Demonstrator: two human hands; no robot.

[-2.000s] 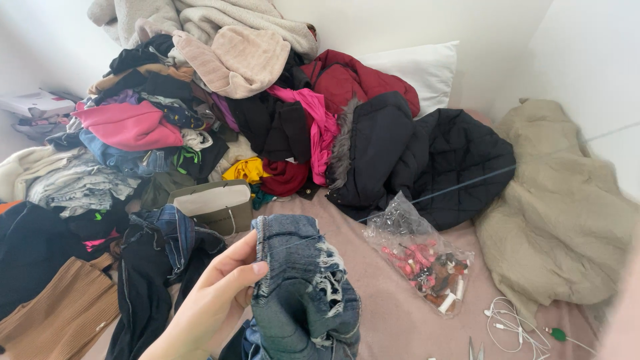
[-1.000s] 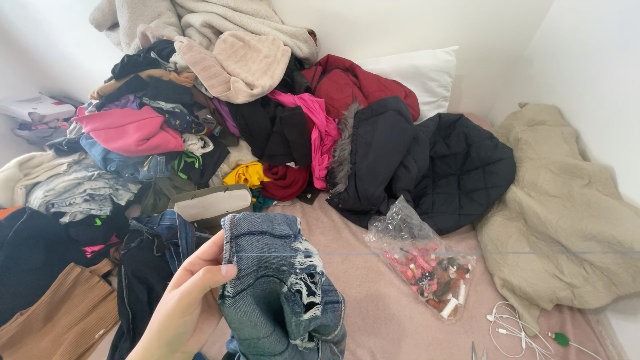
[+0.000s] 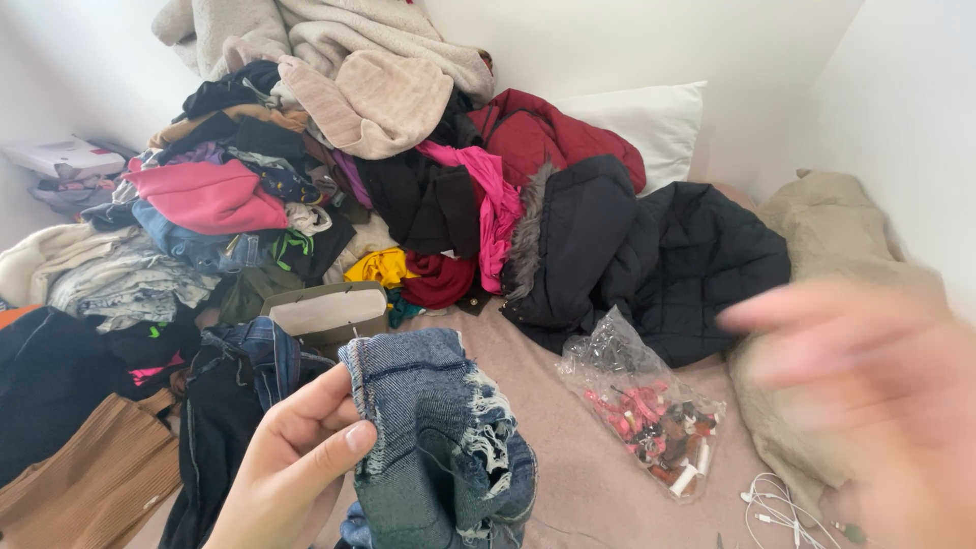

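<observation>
My left hand [image 3: 305, 450] pinches the edge of a blue denim garment [image 3: 427, 427] between thumb and fingers at the lower middle. The denim has a frayed, torn patch with white threads on its right side, and a needle-like point sticks up at its top left edge. My right hand [image 3: 854, 381] is raised at the right, strongly blurred, away from the denim; whether it holds anything cannot be told. Between the hands, a clear plastic bag [image 3: 648, 412] with pink and brown items and white spools lies on the pink bedspread [image 3: 579, 488].
A large heap of clothes [image 3: 206, 198] fills the left and back. An open box [image 3: 328, 309] stands behind the denim. Black padded jacket [image 3: 610, 252], white pillow [image 3: 648, 126] and beige fabric [image 3: 831, 221] lie toward the back right. White earphones [image 3: 778, 511] lie at the lower right.
My right hand, out of view in both earlier frames, now shows at the right. My left hand still holds the denim.
</observation>
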